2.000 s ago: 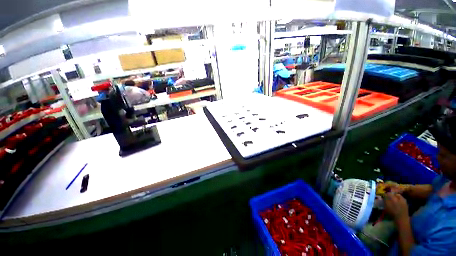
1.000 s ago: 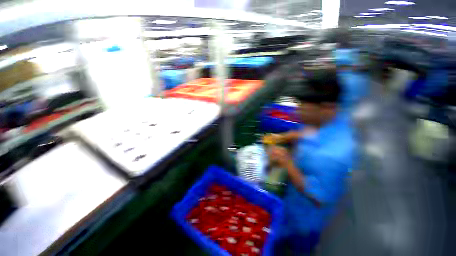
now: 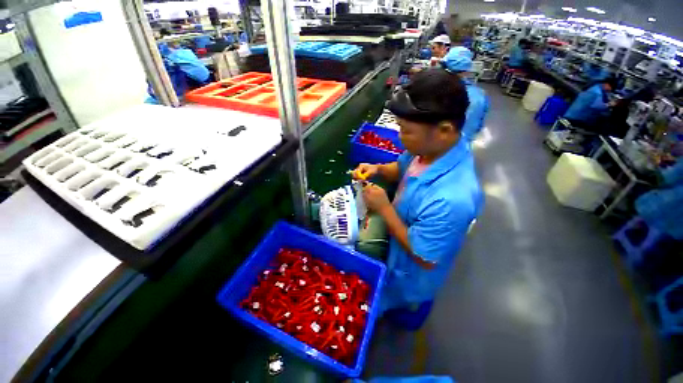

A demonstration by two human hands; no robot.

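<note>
Neither of my hands shows; a bit of light-blue cloth lies at the bottom edge, and I cannot tell whose it is. Nearest in front is a blue plastic bin full of loose red parts with white ends. A small whitish and dark part lies by the bin's near left side. A white blister tray with black pieces in some pockets rests on a black tray on the raised shelf at left.
A person in a blue smock stands beyond the bin, handling something small. A small fan stands behind the bin. A metal post rises beside the orange tray. A second blue bin is farther back. The aisle floor runs at right.
The view has swung right. The white table at left is mostly out of frame, and the black stand on it is gone from view. The bin, the person and the aisle are now in view.
</note>
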